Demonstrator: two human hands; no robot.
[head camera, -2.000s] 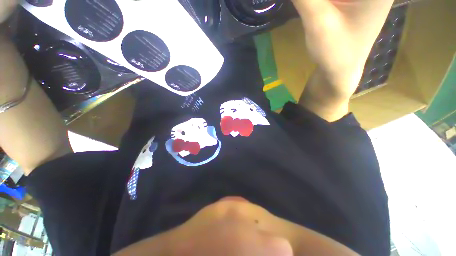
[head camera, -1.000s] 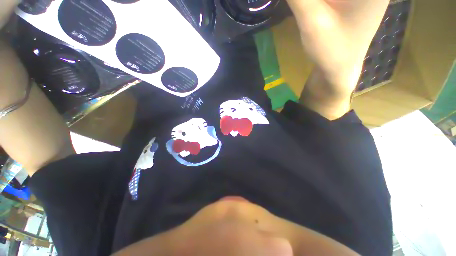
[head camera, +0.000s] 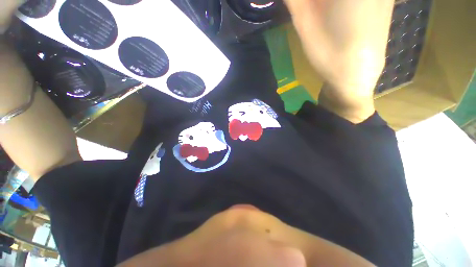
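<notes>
A white label sheet (head camera: 201, 65) with round black stickers slants over the trays at the upper left. My left hand (head camera: 7, 18) is mostly cut off by the top left corner; the sheet's end meets it and appears held there. Under the sheet, a glossy black round piece (head camera: 77, 78) sits in a shiny black tray (head camera: 44, 55). Another black round piece (head camera: 253, 9) shows at the top centre. My right hand (head camera: 342, 21) is at the upper right, its fingers beyond the top edge, so its grip is hidden.
An open brown carton (head camera: 436, 68) stands at the right, with a dark pocketed tray (head camera: 404, 47) inside. Green floor with a yellow line (head camera: 288, 87) shows between carton and my body. My black shirt (head camera: 261, 177) fills the middle. Cluttered shelving is at the lower left.
The label sheet has shifted slightly left and down. My right hand and forearm have moved a little left, showing more of the pocketed tray.
</notes>
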